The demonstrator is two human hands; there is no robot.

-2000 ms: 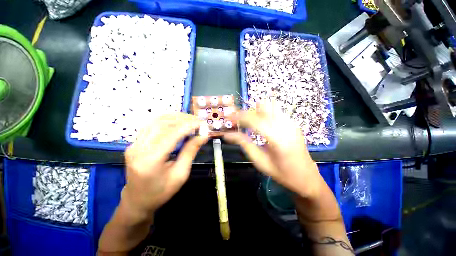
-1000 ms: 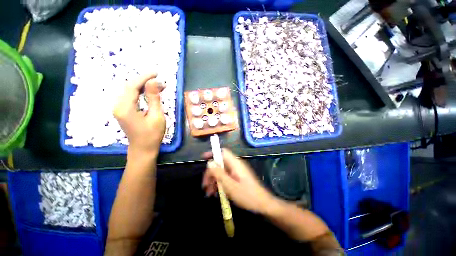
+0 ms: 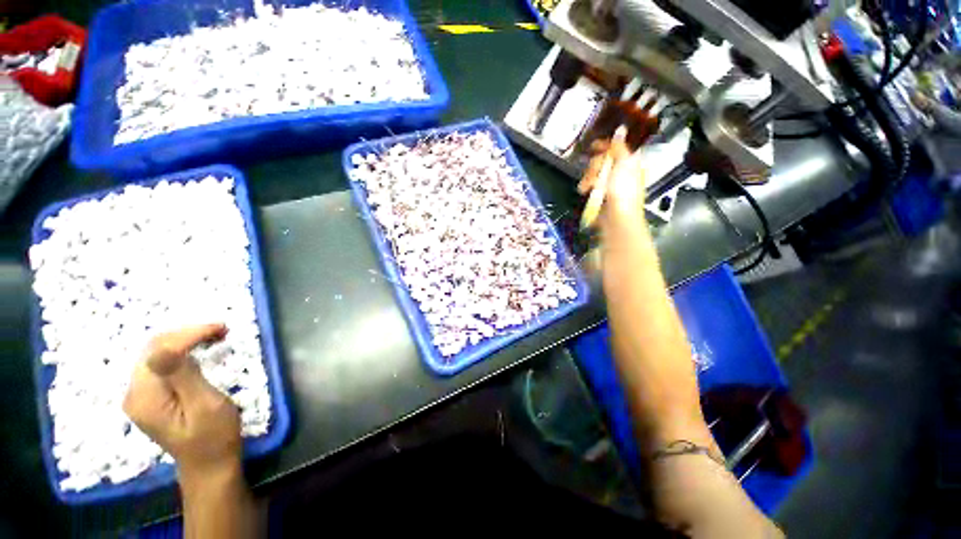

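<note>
My right hand (image 3: 620,179) is shut on the pale stick handle (image 3: 597,200) of the loading fixture. The orange-brown fixture block (image 3: 622,118), with white pieces standing on it, is inside the silver bench press (image 3: 727,116) at the upper right. The press frame partly hides the block. My left hand (image 3: 188,398) is over the lower part of the left parts tray (image 3: 276,358) of white housings. Its thumb is spread and its curled fingers are partly hidden, so I cannot tell whether it holds a piece.
The right parts tray (image 3: 464,363) of leaded components lies between my hands. A deeper blue rear bin (image 3: 263,132) of whitish pieces is at the back left. A clear bag (image 3: 26,137) and a red container (image 3: 65,79) are far left. A blue bin (image 3: 727,316) is below the bench edge.
My right hand has carried the fixture from between the trays into the press at the right. The view has turned right. My left hand is still over the left tray, now lower in it.
</note>
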